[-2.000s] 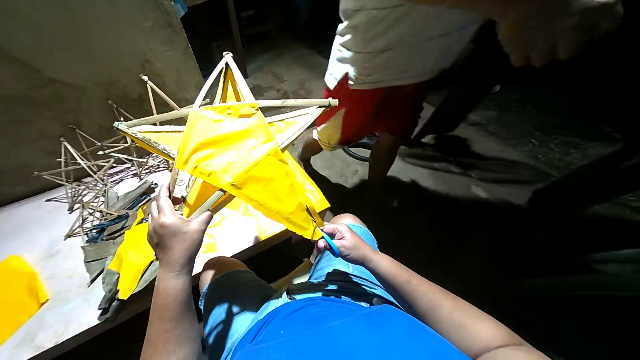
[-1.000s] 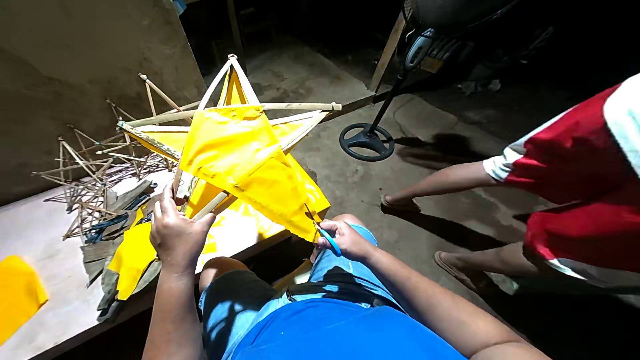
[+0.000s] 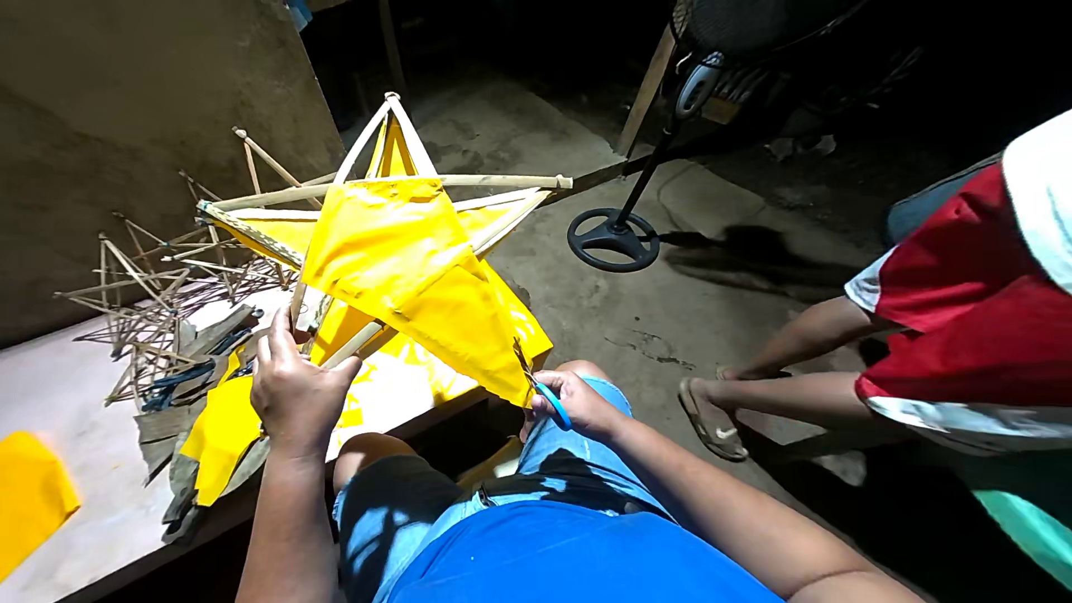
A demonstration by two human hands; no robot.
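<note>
A star-shaped frame of bamboo sticks [image 3: 502, 181], partly covered in yellow sheet material [image 3: 385, 243], stands tilted over the table edge in front of me. My left hand [image 3: 300, 381] grips a lower stick of the frame, thumb and fingers spread around it. In my right hand [image 3: 574, 404] are scissors with blue handles [image 3: 554, 407]; their blades lie at the lower corner of the yellow sheet, above my knee. How far the blades are parted is hard to tell. The fingertips of my right hand are partly hidden.
Several bare stick frames [image 3: 151, 285] are heaped on the pale table [image 3: 100, 511], beside dark scraps [image 3: 172, 427] and yellow pieces [image 3: 222, 431]. Another yellow piece [image 3: 29, 498] lies at far left. A pedestal fan [image 3: 614, 240] stands on the floor. A person in red shorts [image 3: 955, 310] is at right.
The person in red shorts has moved from behind the star to the right side, uncovering the pedestal fan. My hands have stayed nearly in place.
</note>
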